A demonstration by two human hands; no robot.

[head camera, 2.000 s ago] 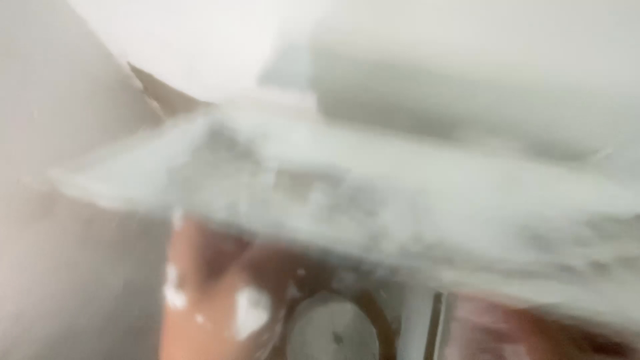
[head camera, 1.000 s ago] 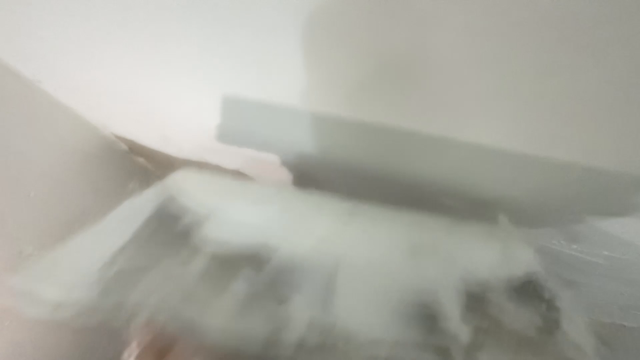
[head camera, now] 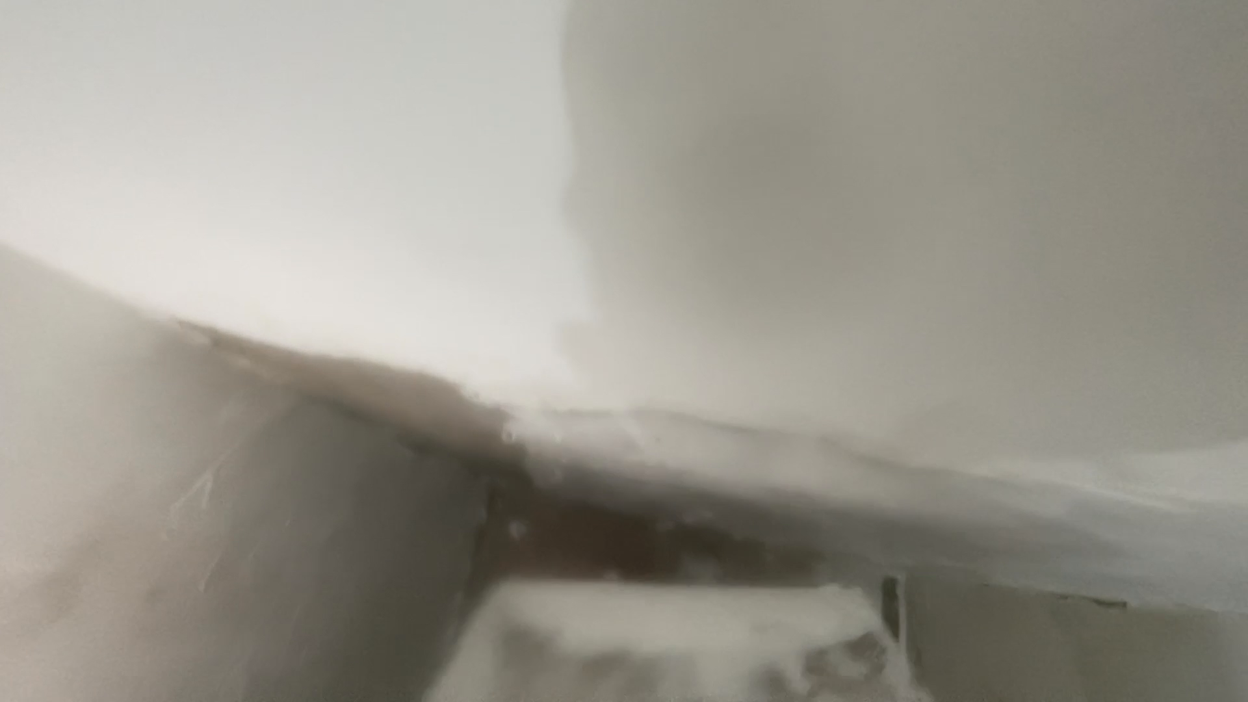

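Neither of my hands shows in the head view now. At the bottom middle, a flat board or plate smeared with wet white plaster-like paste juts into view, its lower part cut off by the frame edge; what holds it is hidden. Above it, a pale band of the same kind of paste runs along the junction under a smooth white surface. Left of that band, a bare brown strip lies uncoated.
A grey wall slopes in on the left, with thin scratches on it. A large shadow covers the upper right of the pale surface. Right of the board stands a narrow upright edge, beside a grey panel.
The smeared board has dropped lower in view. A long straight grey blade or board, seen against the junction one second ago, is out of view. The hands seen two seconds ago are also gone.
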